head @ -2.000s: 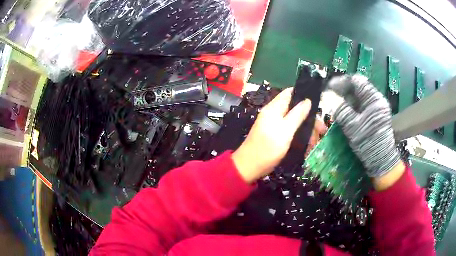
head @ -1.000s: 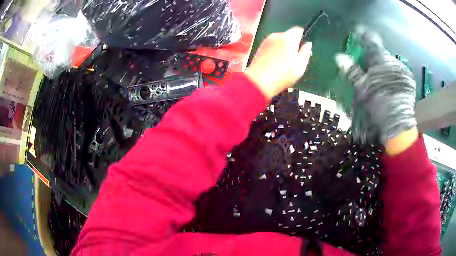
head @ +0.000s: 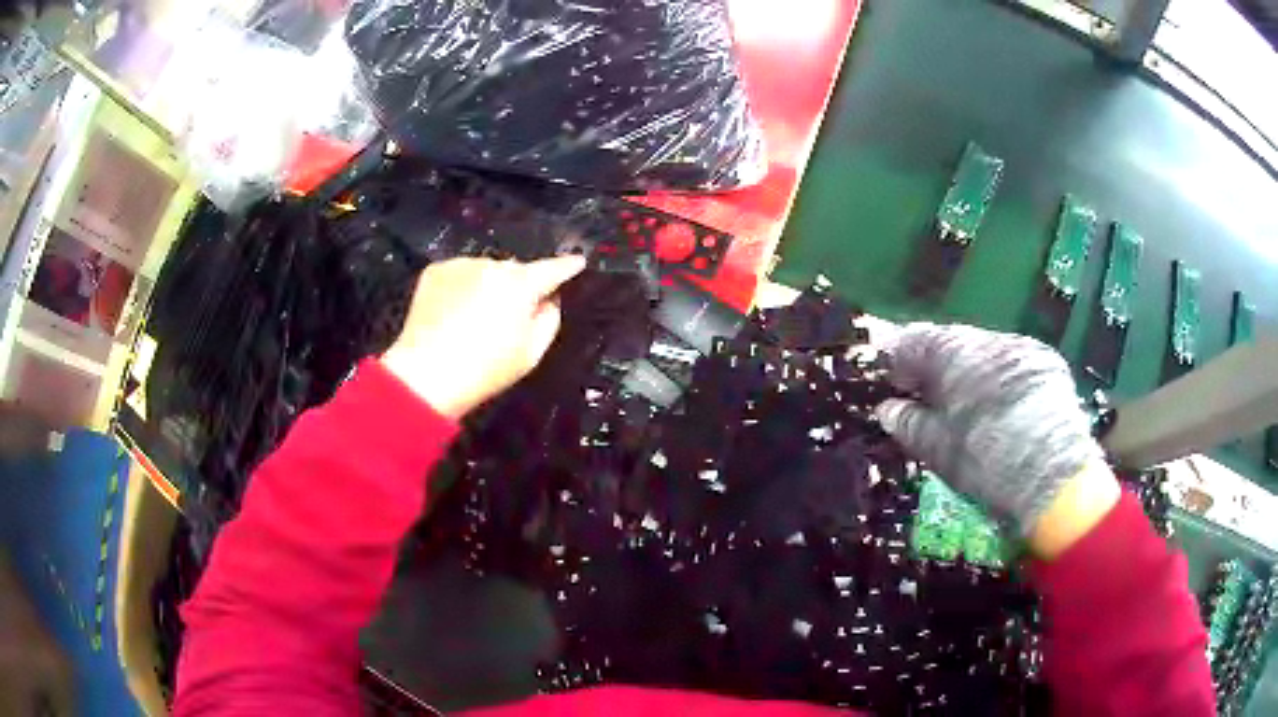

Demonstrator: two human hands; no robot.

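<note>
My bare left hand [head: 484,333] is over the heap of black shells [head: 421,231] at the left, index finger stretched to the right. Whether it grips a shell cannot be told. My gloved right hand [head: 988,413] is at the upper right edge of the speckled pile of black rubber keypads [head: 757,518], fingertips over dark strips. Whether it holds a keypad is unclear. Green circuit boards [head: 957,521] lie partly under my right hand. Part-built units [head: 970,192] stand spaced along the green conveyor belt [head: 876,182].
A shiny plastic bag of black parts [head: 561,91] lies on a red sheet [head: 796,84] at the top. A clear crumpled bag [head: 266,119] is at the upper left. A grey metal post [head: 1205,406] crosses at the right. More green boards [head: 1233,609] are at the lower right.
My left hand has moved from the belt down-left to the shells. My right hand has left the belt for the keypad pile. A unit stands on the belt where my hands were. The view has shifted.
</note>
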